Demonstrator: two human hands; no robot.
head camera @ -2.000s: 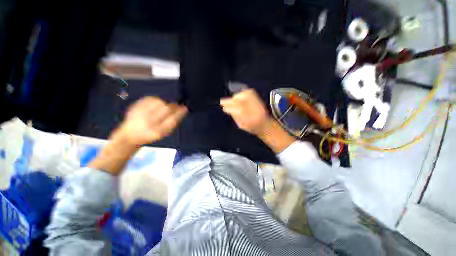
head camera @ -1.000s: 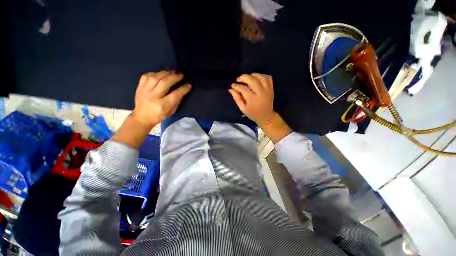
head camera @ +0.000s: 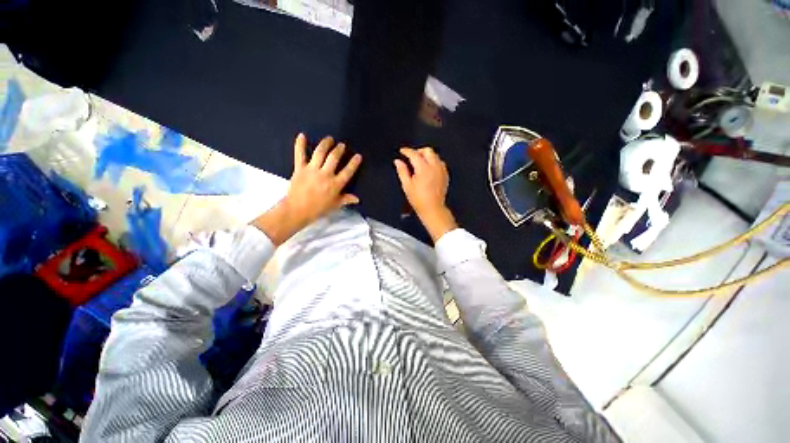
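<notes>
A narrow black garment piece lies lengthwise on the dark ironing table cover; its edges are hard to see. My left hand rests at the left side of its near end, fingers spread, palm down. My right hand is at the right side of the near end, fingers loosely bent; whether it pinches cloth cannot be told. The steam iron, with silver rim, blue top and orange-brown handle, stands to the right of my right hand, not touched.
White tape rolls and loose white strips lie at the right edge. Yellow-tan hoses run right from the iron. Red and yellow loops lie beside it. A torn patch shows mid-table. A red crate is on the floor at left.
My left hand has opened from curled fingers to spread, flat fingers. My right hand stays loosely bent near the cloth's end. The camera view has shifted, showing the tape rolls again.
</notes>
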